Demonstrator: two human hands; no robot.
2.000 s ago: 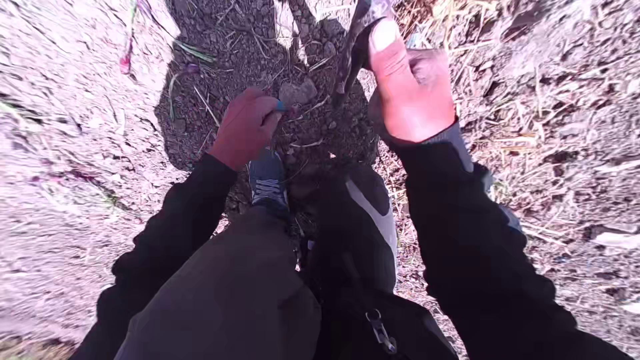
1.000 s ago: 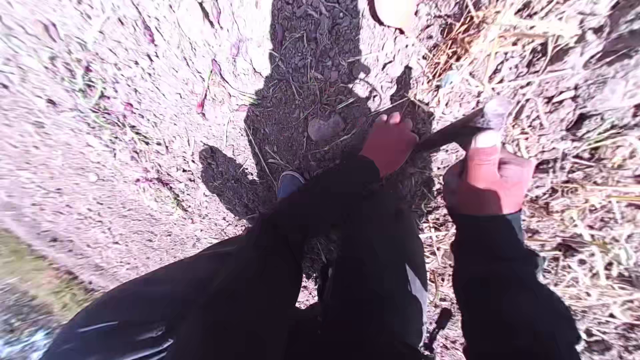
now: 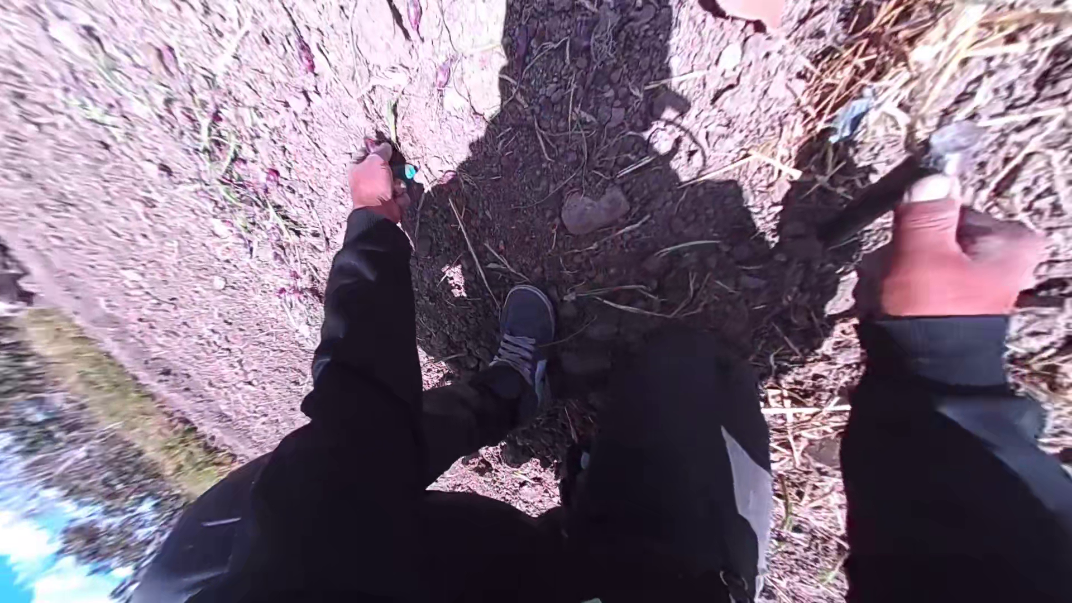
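Note:
My left hand is at the soil on the upper left, fingers bent around something small at a plant stalk; a bit of turquoise shows beside its fingers. What exactly lies between those fingers is too small to tell. At the right, my right hand is closed around a dark, blade-like tool with a pale end near the thumb. The tool points down and left over the shaded ground. Reddish-purple bulbs with stalks, like onions, lie on the soil near my left hand.
My shoe rests on shaded, cloddy soil. A stone lies ahead of it. Dry straw and a bluish scrap are at the upper right. Part of what looks like another hand shows at the top edge. Grass lies at the far left.
My left hand has moved away from beside the tool, out to the left, to the plants. My right hand still holds the tool. The view has shifted.

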